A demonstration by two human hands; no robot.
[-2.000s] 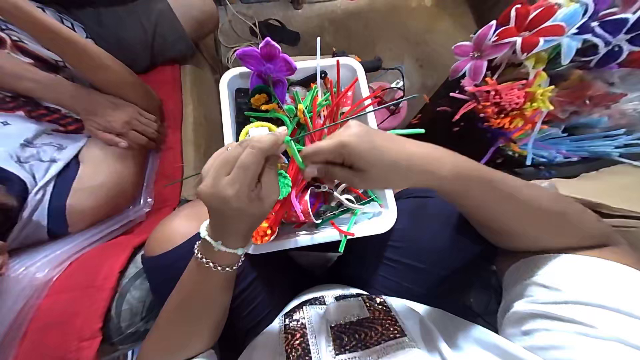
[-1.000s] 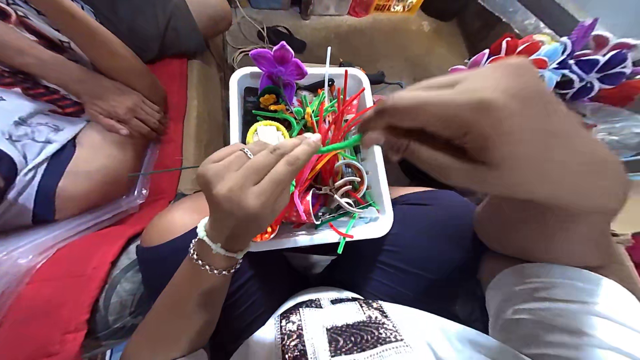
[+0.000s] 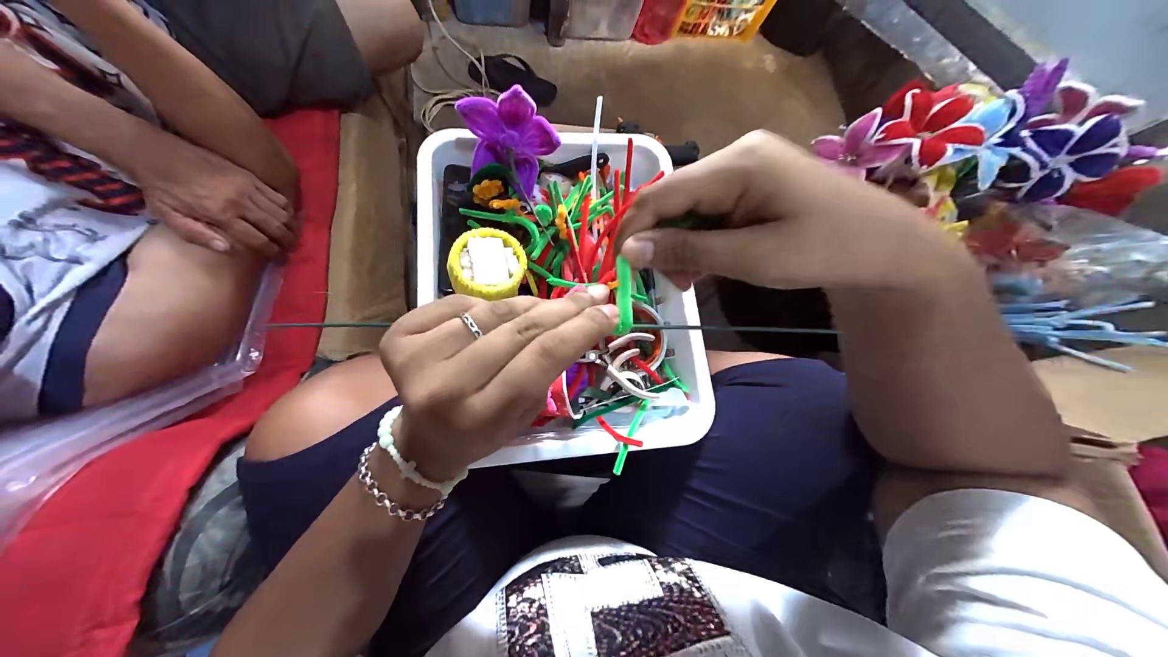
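Note:
My left hand (image 3: pixel 497 370), with a ring and bracelets, pinches a thin dark wire stem (image 3: pixel 748 328) that runs level from left to right over the tray. A green pipe cleaner (image 3: pixel 625 287) meets the wire at my left fingertips, and my right hand (image 3: pixel 703 214) grips its upper end. Beneath both hands a white plastic tray (image 3: pixel 703 392) rests at my lap. It holds red and green pipe cleaner pieces, a purple pipe cleaner flower (image 3: pixel 509 132), a yellow round container (image 3: pixel 486 265) with white pieces inside, and white-handled scissors or pliers (image 3: pixel 630 365).
Another person's hands (image 3: pixel 219 205) rest on their leg at the left, beside a red cloth (image 3: pixel 310 182). Pipe cleaner flowers (image 3: pixel 931 128) and light blue stems (image 3: pixel 1086 328) lie at the right. A black sandal (image 3: pixel 513 78) and bins stand or lie beyond the tray.
The wire, slanted over the tray two seconds ago, now lies level. My right hand has come back toward my left hand from farther right, and the green pipe cleaner now points up from the wire.

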